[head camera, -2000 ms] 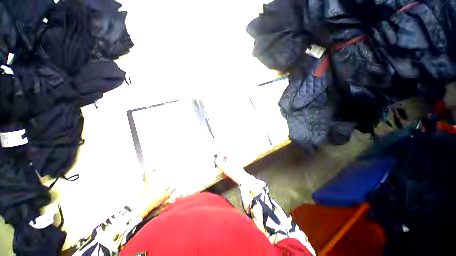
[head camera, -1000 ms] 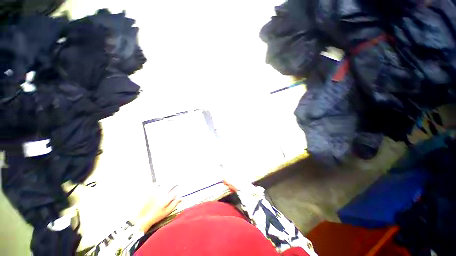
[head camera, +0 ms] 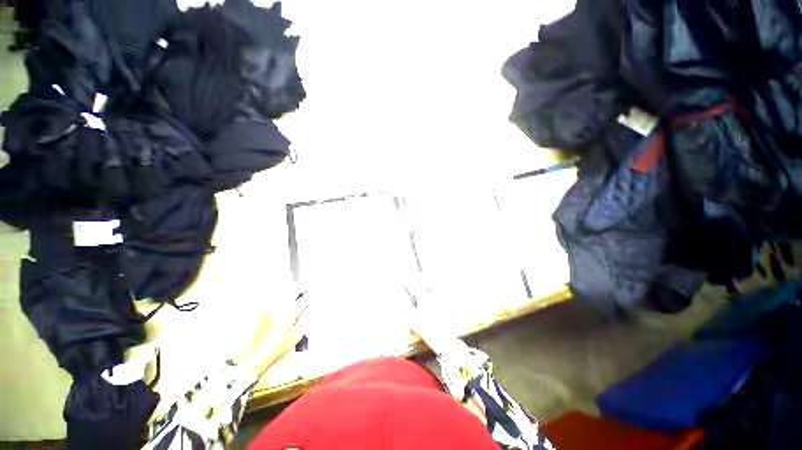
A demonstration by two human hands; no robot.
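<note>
An open ledger [head camera: 352, 250] lies on the pale table, its pages glaring white and its dark cover edge showing at the left and top. My left hand [head camera: 280, 327], washed out, rests at the ledger's lower left corner. My right hand [head camera: 424, 323], small and overexposed, is at the ledger's lower part near the table's front edge. Glare hides the fingers of both hands, so whether either holds anything cannot be told. No writing is readable.
Black garment bundles [head camera: 167, 167] with white tags and loose ties are piled at the left. Quilted dark bundles [head camera: 616, 228] with a red tie strip [head camera: 649, 154] hang over the table's right end. A blue bin [head camera: 677, 382] and an orange-red bin [head camera: 607, 432] stand below at the right.
The view has shifted, so the table and piles appear further right. My right hand, low by the ledger's bottom edge a second ago, now shows slightly higher on the page. My left hand stays at the lower left corner.
</note>
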